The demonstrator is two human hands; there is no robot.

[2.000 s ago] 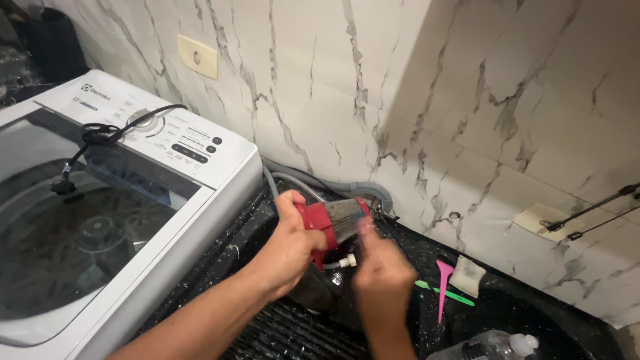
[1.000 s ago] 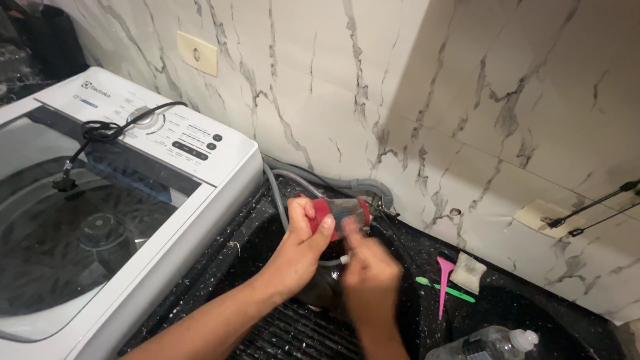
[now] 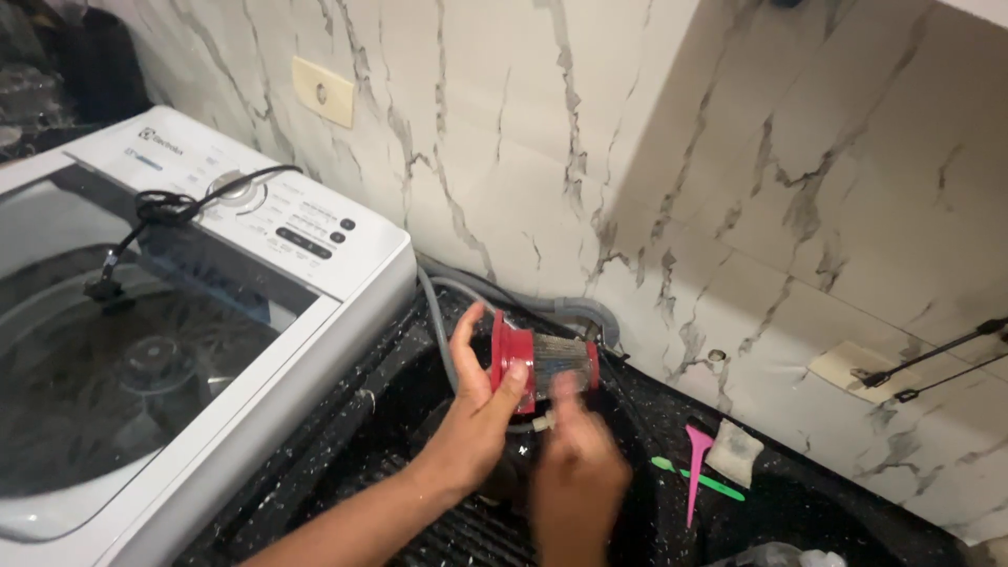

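A red filter cartridge with a grey pleated or mesh body (image 3: 543, 362) is held sideways over the black speckled sink (image 3: 378, 465). My left hand (image 3: 482, 394) grips its wide red flange, thumb in front and a finger behind. My right hand (image 3: 579, 457) is blurred by motion, its fingers at the underside of the grey body. Something blue shows at the mesh by those fingertips; whether the right hand holds a small tool there, I cannot tell. Below the cartridge, a whitish hose fitting (image 3: 543, 423) is partly visible.
A white top-load washing machine (image 3: 370, 315) stands left, a black power cord (image 3: 169, 206) on its panel. Grey hoses (image 3: 583, 305) run along the marbled wall. On the right ledge lie a pink tint brush (image 3: 696, 465), a green toothbrush (image 3: 720, 486), a whitish sponge (image 3: 735, 453) and a clear bottle (image 3: 776, 554).
The cartridge has turned somewhat in my left hand, so that more of its red flange shows than one second ago. My right hand remains at its grey body, blurred in each frame.
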